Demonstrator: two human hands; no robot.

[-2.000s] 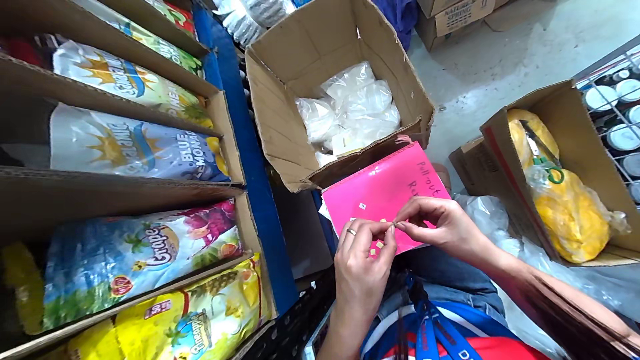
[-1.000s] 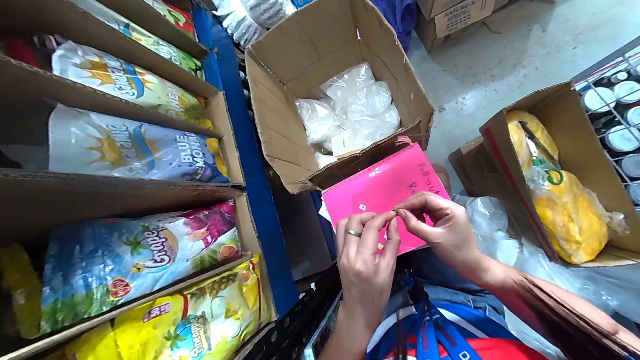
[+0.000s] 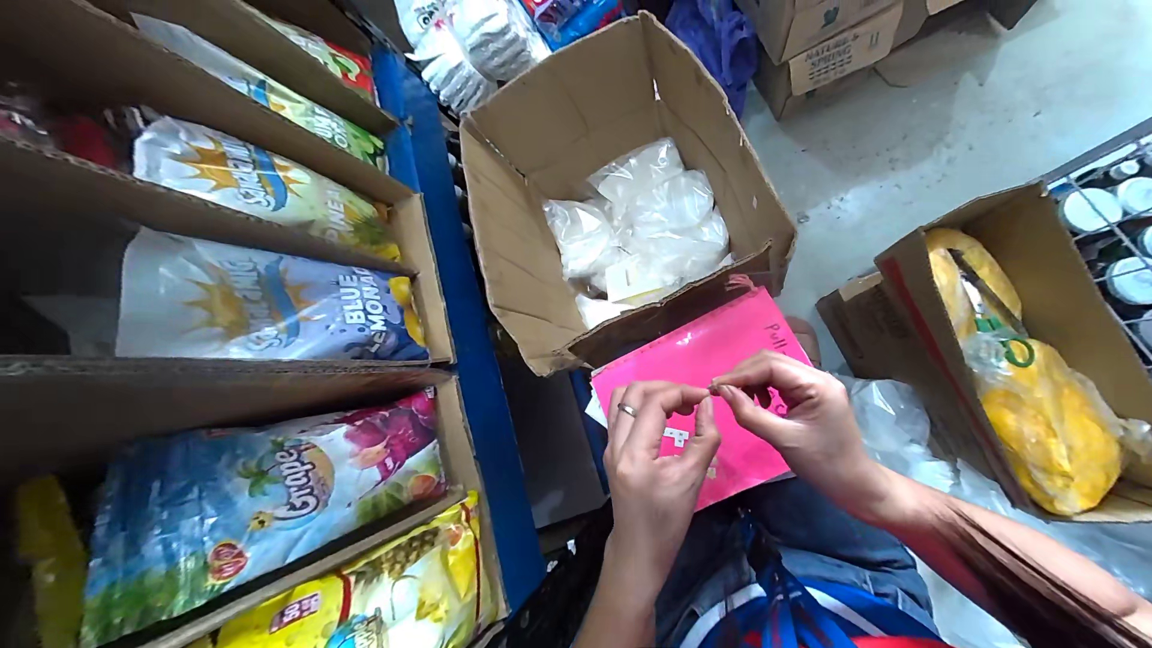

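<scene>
A bright pink folder (image 3: 720, 351) with handwriting lies across the lap, against the near side of a cardboard box. Above its surface my left hand (image 3: 655, 445), with a ring on one finger, pinches thumb and forefinger near a tiny item too small to identify. The fingertips of my right hand (image 3: 801, 418) meet those of the left and pinch the same tiny thing. Small white printed pieces (image 3: 676, 436) rest on the folder beside the left fingers. Which hand bears the tiny item cannot be told.
An open cardboard box (image 3: 531, 261) holds clear plastic bags (image 3: 661, 216). Cardboard compartments with drink-mix pouches (image 3: 270, 301) line a blue shelf edge (image 3: 481, 405) on the left. At right, another carton (image 3: 945, 360) holds yellow items in plastic (image 3: 1048, 423), beside a wire rack of white-capped containers (image 3: 1093, 211).
Both hands stay over the folder with fingertips together, and their fingers have shifted slightly. The folder and boxes look unmoved.
</scene>
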